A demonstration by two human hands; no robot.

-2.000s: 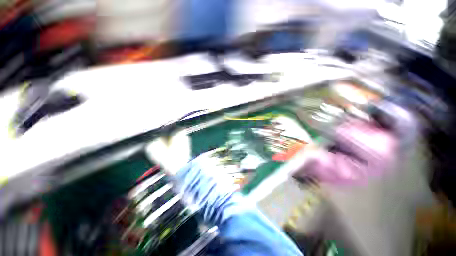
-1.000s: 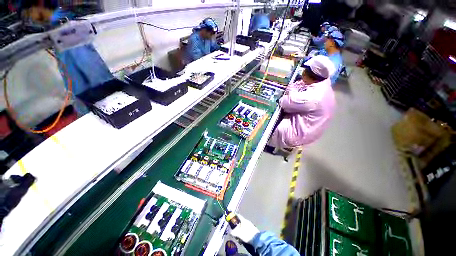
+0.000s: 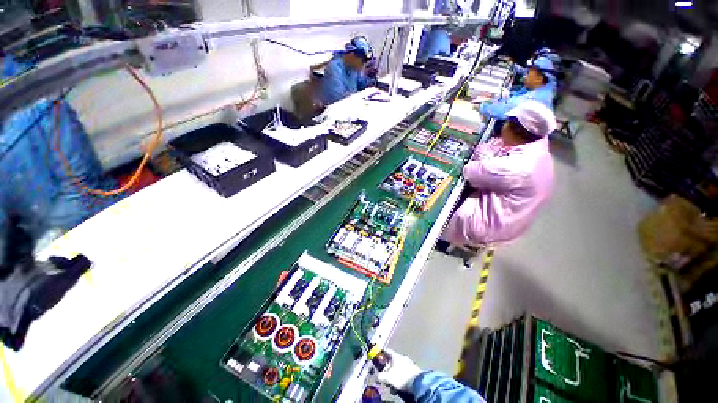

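Note:
The board with three ring coils (image 3: 284, 336) lies nearest on the green conveyor bench, its white bars pointing away. My gloved right hand (image 3: 400, 371) is at the bottom centre, beside the bench's right rail, closed around the black and yellow end of the electric screwdriver (image 3: 379, 359). A yellow-green cable (image 3: 358, 319) runs from there up over the boards. The screwdriver's other end is hidden. My left hand is not in view. A board without large rings (image 3: 366, 236) lies beyond, on a red-orange pad.
More boards (image 3: 416, 181) lie farther along the bench. Black bins (image 3: 224, 167) and a dark cloth (image 3: 47, 295) are on the white shelf. A person in pink (image 3: 508, 181) sits at the right. A blurred blue smock (image 3: 47, 157) is at far left. Stacked green boards (image 3: 567, 362) stand lower right.
The view has shifted, so boards and bins sit farther right, and more of the nearest board shows. The blue smock has moved left. My right hand still holds the screwdriver beside the rail.

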